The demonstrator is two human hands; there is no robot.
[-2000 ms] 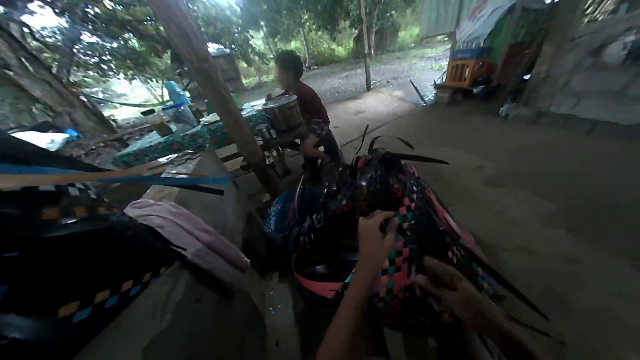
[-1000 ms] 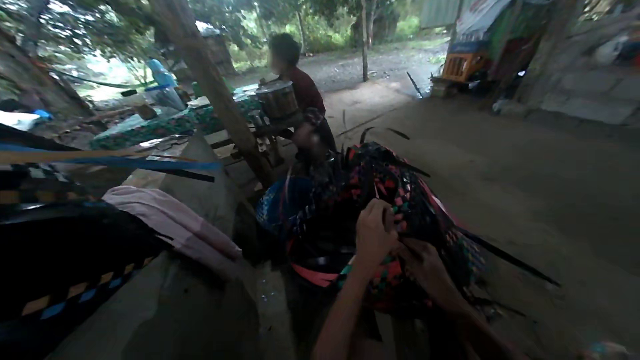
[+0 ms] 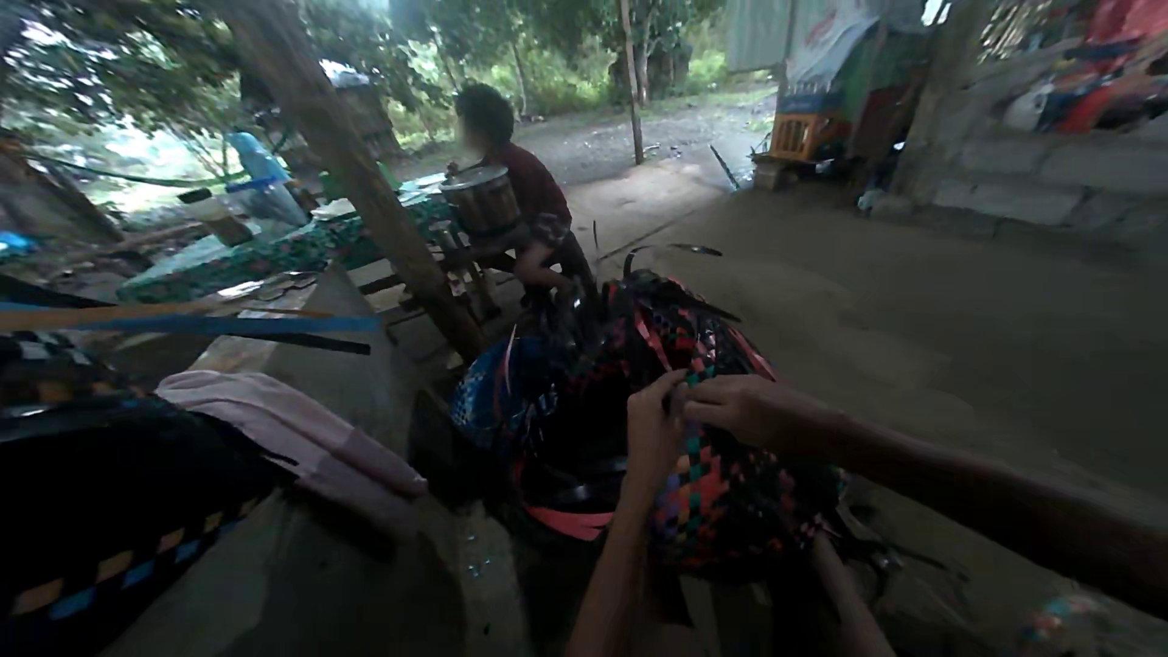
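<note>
A basket woven from plastic straps, black with red, green and purple checks, stands in front of me. Loose strap ends stick out from its far and right sides. My left hand pinches the rim of the woven wall, its forearm passing over the near part. From the right, my right hand meets it at the same spot, thumb and fingers closed on the weave. Whether a single strap end is between the fingers cannot be told. A blue woven piece sits against the basket's left side.
At left lie another black woven basket with orange and blue checks and a pink cloth on a concrete ledge. Beyond a wooden post, a person sits by a metal pot and a table with a green patterned cloth.
My right hand has risen from lower on the basket's side to the rim, beside my left hand. Its forearm now reaches in from the right.
</note>
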